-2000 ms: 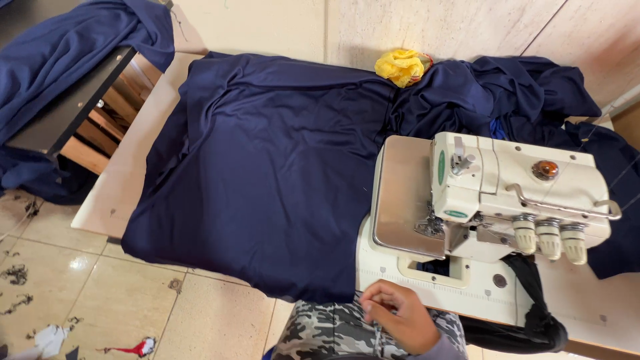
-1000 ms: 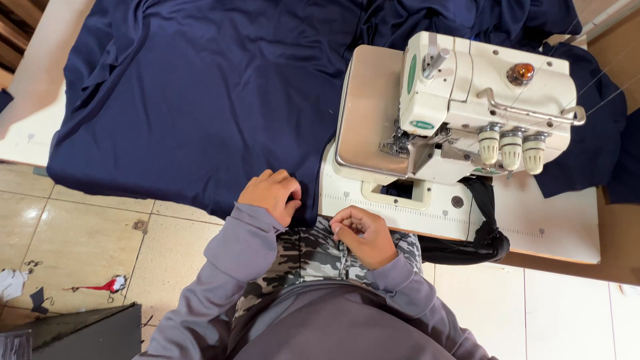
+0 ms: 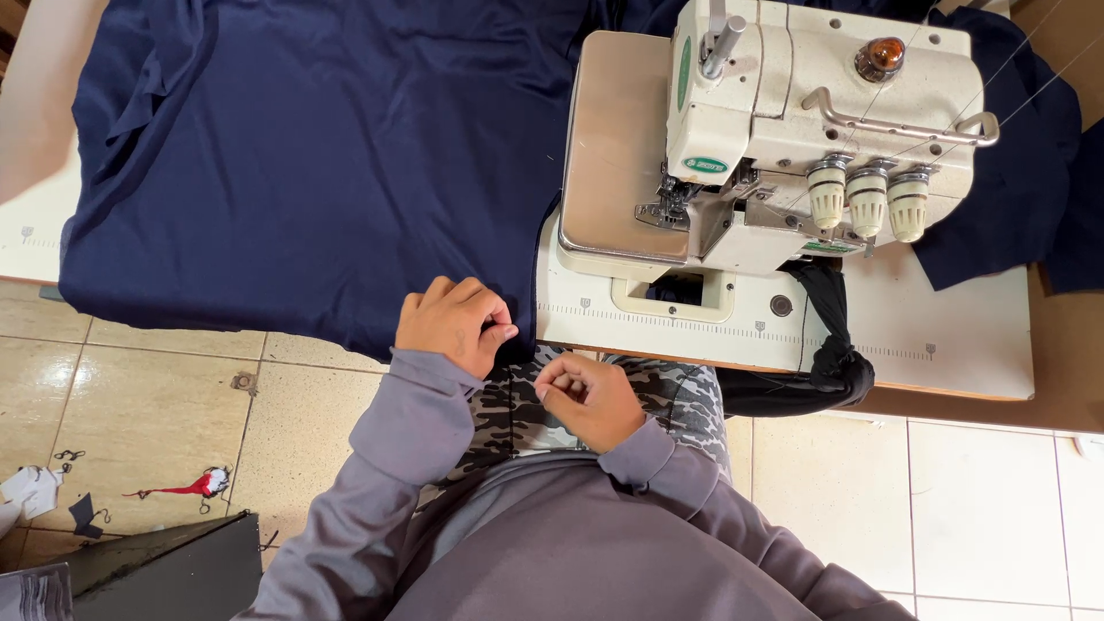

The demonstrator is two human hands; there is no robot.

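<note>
Navy blue fabric (image 3: pixel 328 164) lies spread over the left part of the white sewing table (image 3: pixel 975 328) and hangs over its front edge. My left hand (image 3: pixel 453 323) rests at the fabric's front right corner, fingers curled, thumb and forefinger together; whether they pinch the cloth cannot be told. Just right of it, above my lap, my right hand (image 3: pixel 595 397) is loosely curled, and its fingertips are partly hidden. A white overlock sewing machine (image 3: pixel 828 112) stands right of the fabric, its metal work plate (image 3: pixel 621 147) beside the cloth.
A knotted black cloth (image 3: pixel 832 345) hangs at the table's front edge below the machine. More navy pieces (image 3: pixel 1009 164) lie behind and right of the machine. Threads run from the tension knobs (image 3: pixel 865 198). A dark box (image 3: pixel 172 569) and scraps (image 3: pixel 194 485) are on the floor at lower left.
My left hand, out of view two seconds ago, came to the fabric's front corner one second ago and remains there. The view has shifted toward my lap.
</note>
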